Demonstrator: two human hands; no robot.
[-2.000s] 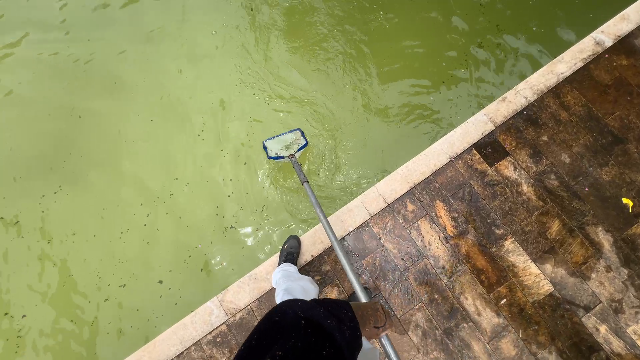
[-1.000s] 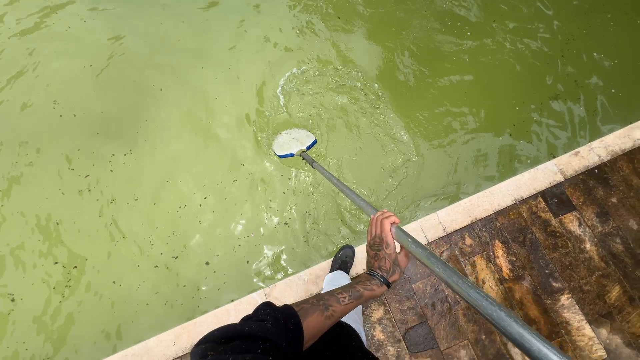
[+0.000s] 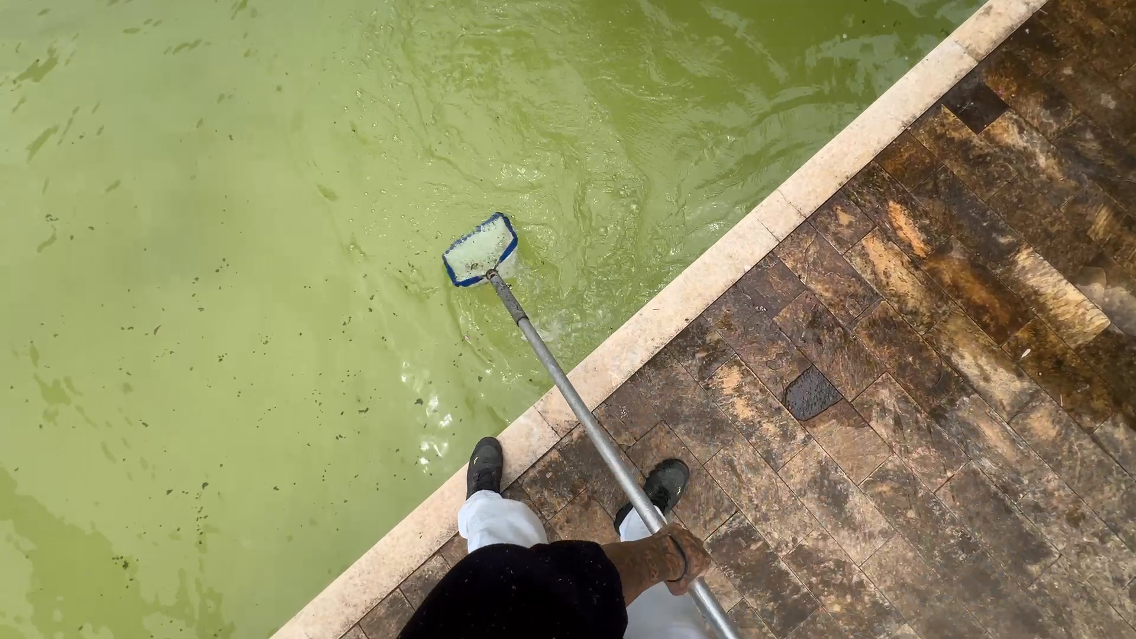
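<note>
My left hand (image 3: 685, 557) is closed around the grey metal telescopic pole (image 3: 586, 422) near the bottom of the view, with a dark band at the wrist. The pole runs up and left across the pool edge. At its far end a pool skimmer net (image 3: 481, 250) with a blue frame and pale mesh lies at the surface of the green water (image 3: 266, 266). Small dark bits lie on the mesh. The pole's lower end leaves the frame at the bottom. My right hand is out of view.
A pale stone coping (image 3: 666, 319) runs diagonally between the water and wet brown stone paving (image 3: 887, 355). My left shoe (image 3: 485, 466) rests on the coping at the water's edge, my right shoe (image 3: 667, 484) on the paving. Dark specks float in the water.
My left hand, farther out along the pole over the coping one second ago, is now closer to my body. The net is nearer the coping, and its mesh now carries dark bits.
</note>
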